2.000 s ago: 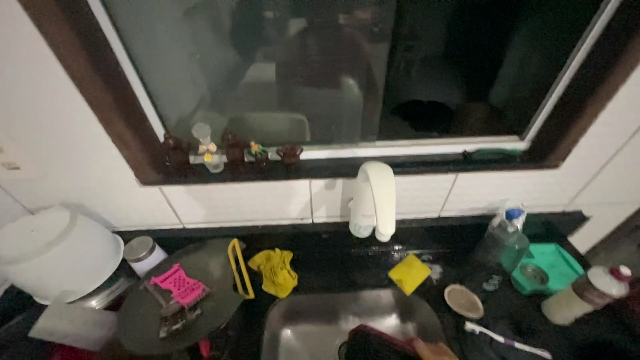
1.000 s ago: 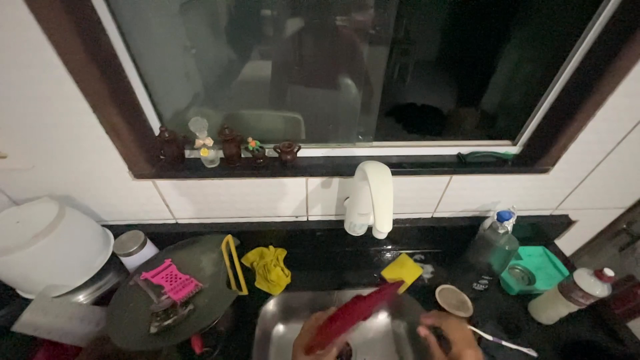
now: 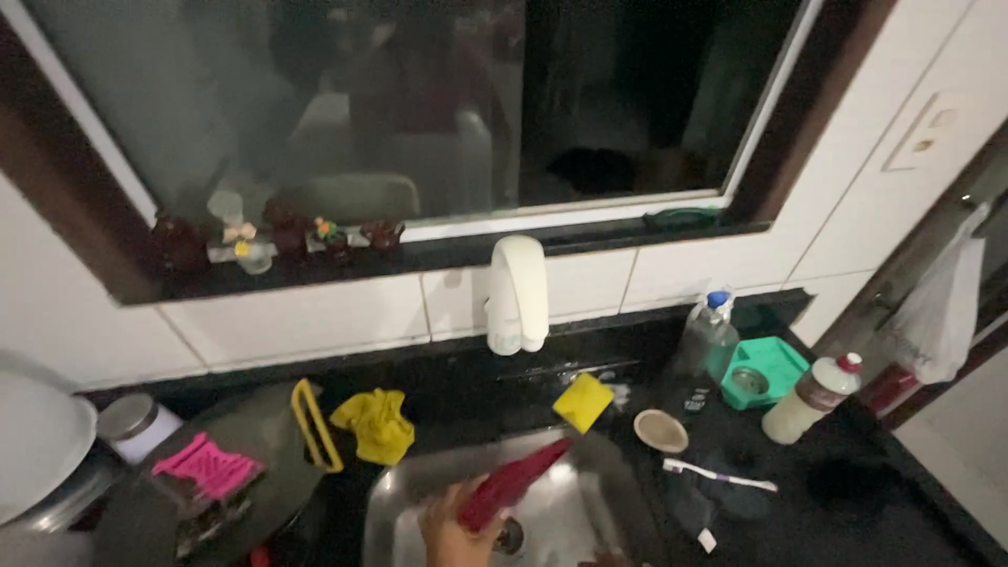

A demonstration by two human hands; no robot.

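My left hand grips a dark red, flat object, seen nearly edge-on and blurred, above the stainless steel sink. What kind of object it is I cannot tell. Of my right hand only a dark, blurred bit shows low in the sink at the bottom edge; its fingers cannot be made out. A white faucet rises behind the basin. Between faucet and bottles, a yellow sponge lies at the sink's back rim, and a crumpled yellow cloth lies to the left.
Right of the sink are a small round dish, a toothbrush, a clear bottle, a green tray and a red-capped bottle. At left are a dark round lid or pan, a pink plastic piece and a white tub.
The red object was low at the sink's front two seconds ago and now tilts above the basin. My right hand has moved from beside the small dish down to the bottom edge.
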